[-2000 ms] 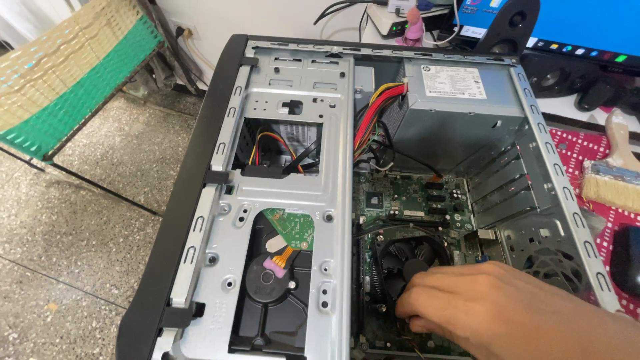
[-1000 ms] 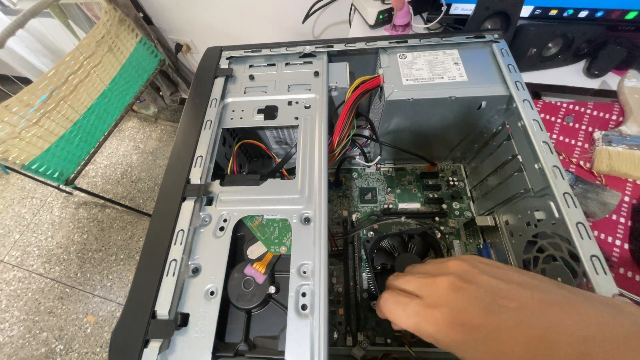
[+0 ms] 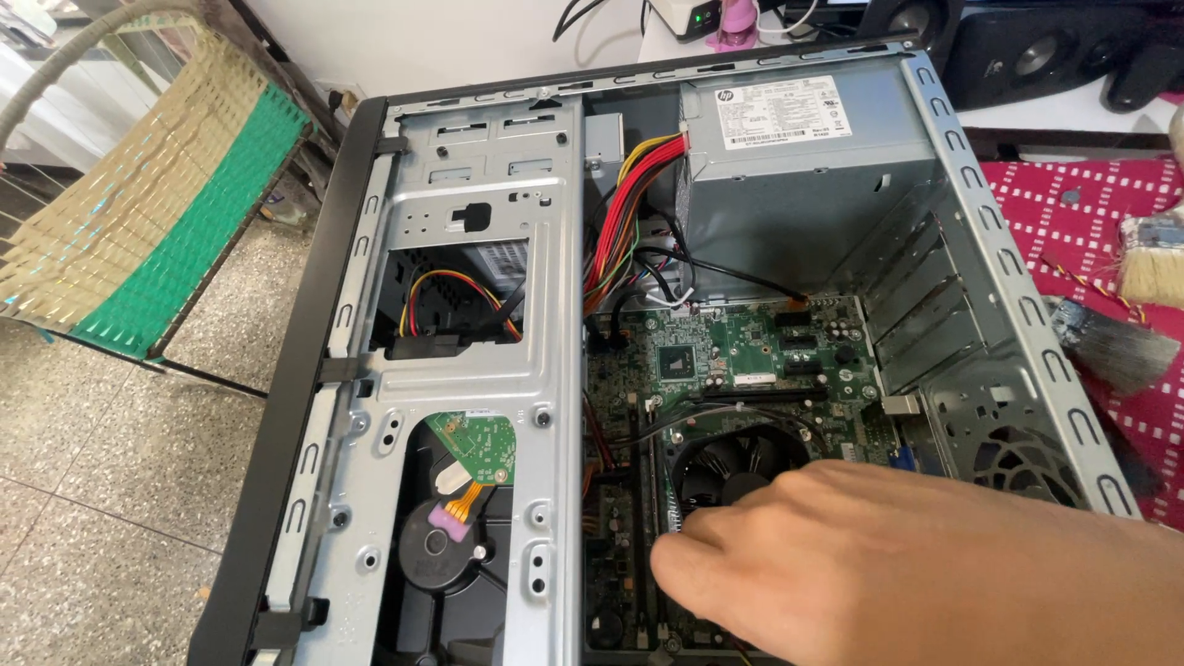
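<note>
My right hand (image 3: 832,555) reaches in from the lower right over the black CPU cooler fan (image 3: 740,462), its fingers curled down at the fan's near edge. The fingertips are hidden, so whether they grip anything cannot be told. Under the fan lies the green motherboard (image 3: 721,342) inside an uncovered metal computer case (image 3: 546,314). The power supply (image 3: 805,139) sits at the top of the case, with a bundle of red, yellow and black cables (image 3: 638,203) coming out of it. A hard drive (image 3: 444,573) shows through the bracket opening at left. My left hand is out of view.
Two paint brushes (image 3: 1110,342) (image 3: 1156,259) lie on a red patterned cloth (image 3: 1064,199) at the right. Black speakers (image 3: 1027,65) stand behind the case. A woven chair (image 3: 176,222) stands on the speckled floor at the left. The case's raised metal rim (image 3: 1036,305) borders my right forearm.
My right hand stays over the near part of the fan, with its fingers curled down. The view has shifted somewhat.
</note>
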